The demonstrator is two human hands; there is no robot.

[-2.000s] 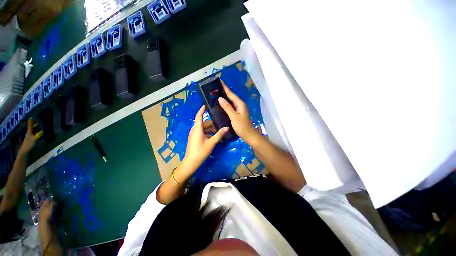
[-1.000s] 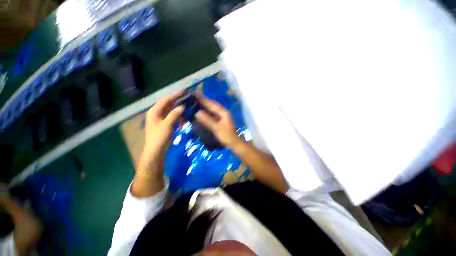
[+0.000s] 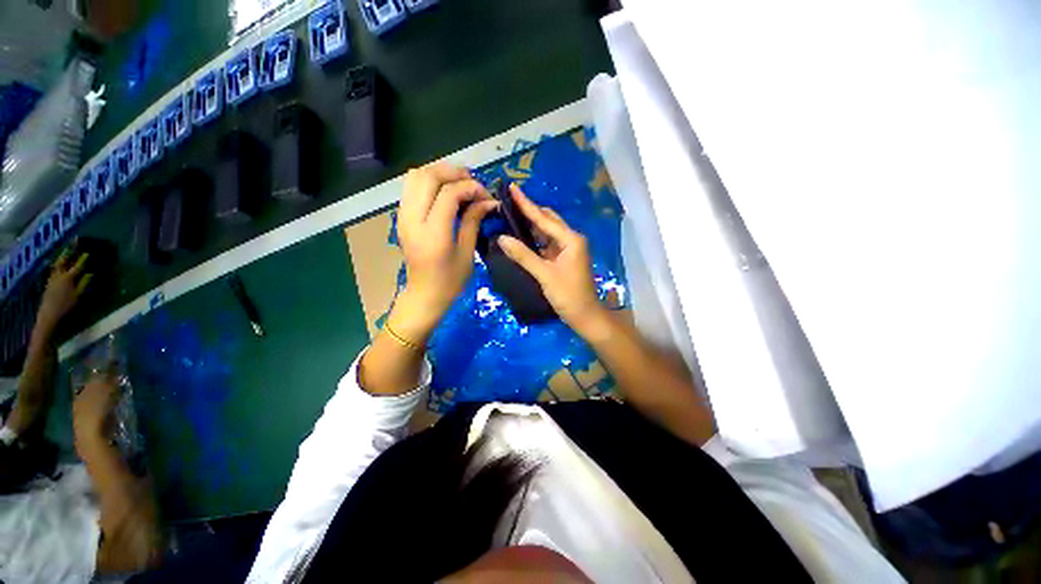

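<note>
A black device housing (image 3: 519, 285) is held over the blue film scraps (image 3: 468, 354), which lie on tan cardboard (image 3: 368, 265). My right hand (image 3: 559, 265) grips the housing from the right, with the thumb across it and the fingers along its far side. My left hand (image 3: 440, 234) is at the housing's far left end, fingertips pinched together at its edge. Whether those fingertips hold a piece of film is too small to tell.
Black housings (image 3: 363, 128) stand along the dark green line, with blue frame parts (image 3: 276, 59) rowed beyond. A pale metal edge (image 3: 274, 235) borders the line. White sheets (image 3: 822, 205) fill the right. A thin dark stick (image 3: 245, 306) and another person's hands (image 3: 97, 399) are at left.
My left hand has moved from the housing's near left side to its far end, and its fingertips have closed there. The housing has been tilted in my right hand. The camera view has shifted.
</note>
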